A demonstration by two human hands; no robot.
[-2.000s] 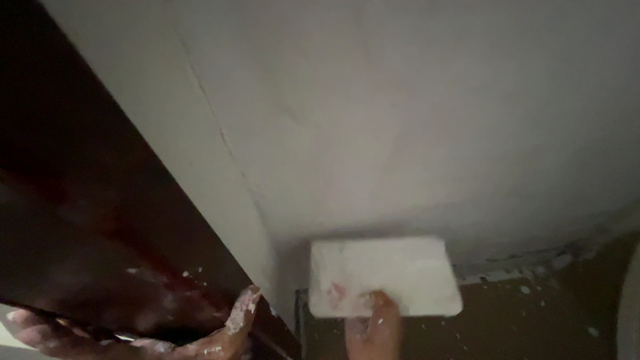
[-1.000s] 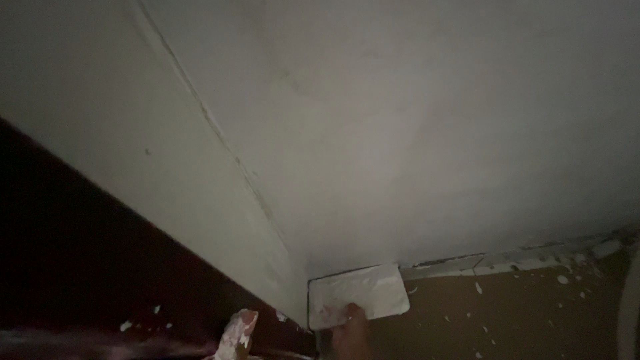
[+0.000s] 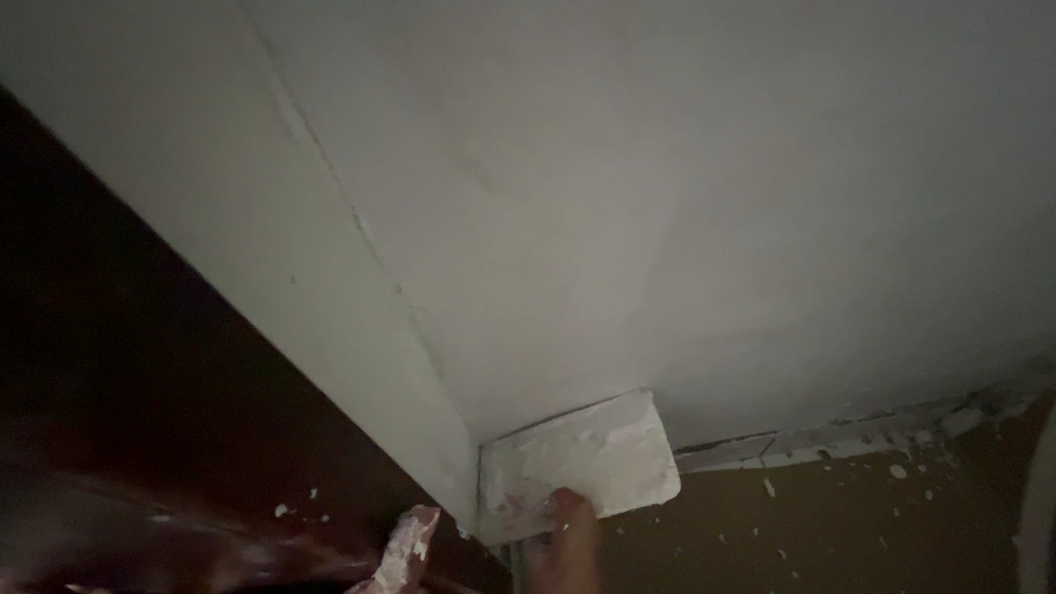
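My right hand comes up from the bottom edge, gripping a flat rectangular plastering blade coated in white plaster, with a finger pressed on its face. The blade's left end meets the corner at the foot of the white wall. At lower left, a plaster-crusted finger of my left hand lies by the lower edge of a dark reddish-brown board. The rest of that hand is dark and cut off by the frame, so what it holds cannot be told.
A narrow pale wall strip runs between the dark board and a cracked inner corner line. Rough plaster lines the wall's foot. The brown floor bears white splatters. A pale curved edge stands at far right.
The blade in my right hand has moved left into the corner since the oldest frame and now sits tilted there. More of my left hand showed then. The view has shifted.
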